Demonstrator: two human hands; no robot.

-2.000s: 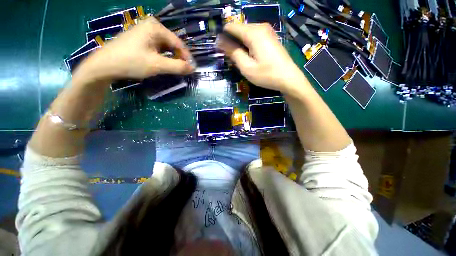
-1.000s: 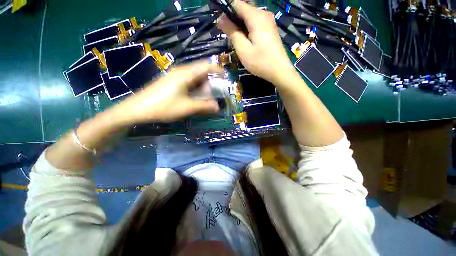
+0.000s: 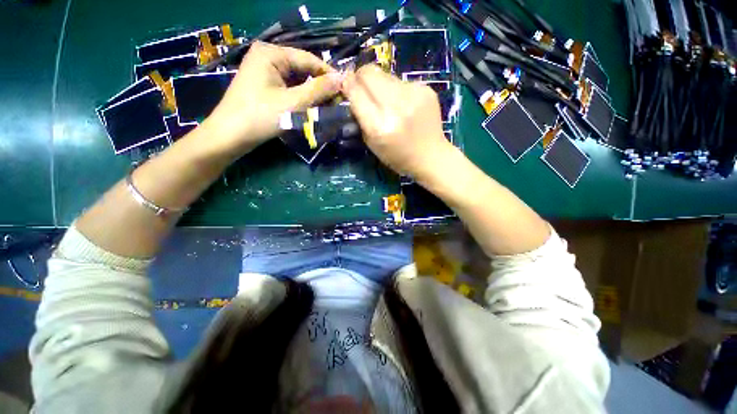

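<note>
My left hand (image 3: 271, 90) and my right hand (image 3: 396, 117) meet fingertip to fingertip over the clear tray. Both pinch a tiny piece where they meet; the fingers hide most of it. A black cable assembly (image 3: 333, 121) with a white end and a yellow bit hangs below my fingertips, by my right hand. A dark display module (image 3: 309, 149) shows partly under the hands, its edge pointing down. The clear tray (image 3: 283, 198) lies beneath. Loose display modules (image 3: 419, 52) sit in it beside and above my right hand.
Screens with black cables (image 3: 133, 120) are piled left of my hands. Another pile of screens and cables (image 3: 514, 128) lies right. Dense black cable bundles (image 3: 671, 97) with white ends lie far right. A brown cardboard box (image 3: 663, 283) stands on the floor at right.
My left hand has moved up from the lower tray, and my right hand has come down from the cables with a black cable. They now meet. The upper right screens are uncovered.
</note>
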